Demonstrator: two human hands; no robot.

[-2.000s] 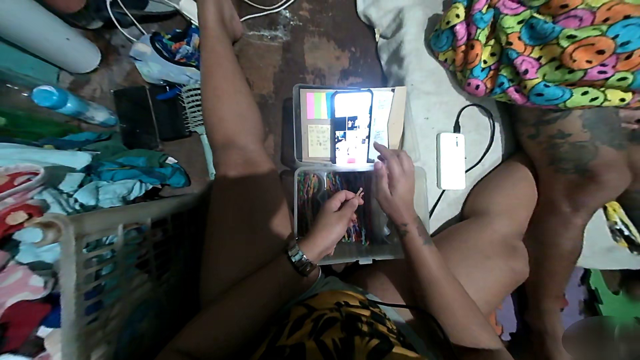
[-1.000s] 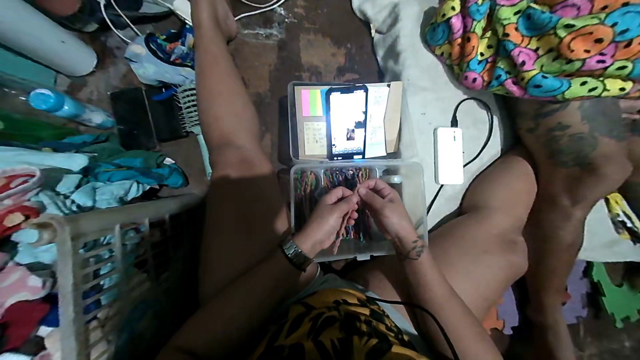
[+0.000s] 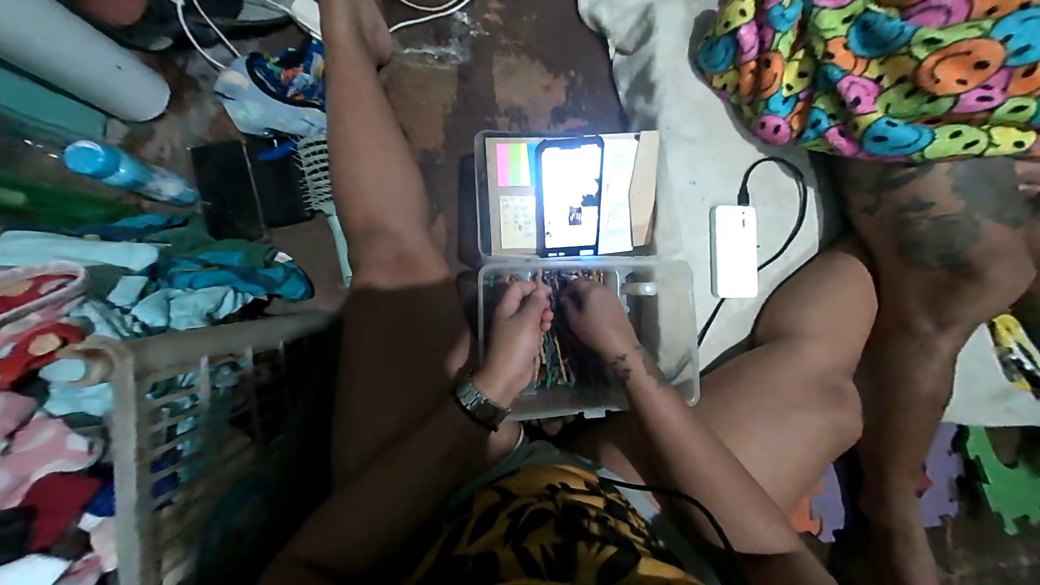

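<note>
A clear plastic case (image 3: 691, 333) lies open between my legs, with bundles of coloured cords (image 3: 556, 366) in its lower half. Over the left part of the cords is my left hand (image 3: 520, 317), with a metal watch at the wrist and its fingers curled; a thin strand seems to be at the fingertips. Close beside it, my right hand (image 3: 597, 317) reaches down among the cords, its fingertips dark and partly hidden. A lit smartphone (image 3: 570, 195) leans in the raised lid, in front of papers and sticky notes (image 3: 512, 165).
A white power bank (image 3: 734, 252) with a black cable lies on the pale cloth at right, near another person's leg (image 3: 910, 325). At left are a plastic laundry basket (image 3: 130, 422), piled clothes (image 3: 203, 276), a hairbrush (image 3: 317, 179) and a blue-capped bottle (image 3: 122, 166).
My hands were together over the cords a second ago; now they are slightly apart, with the right hand down among the cords. Two seconds ago the right hand was near the phone's lower edge.
</note>
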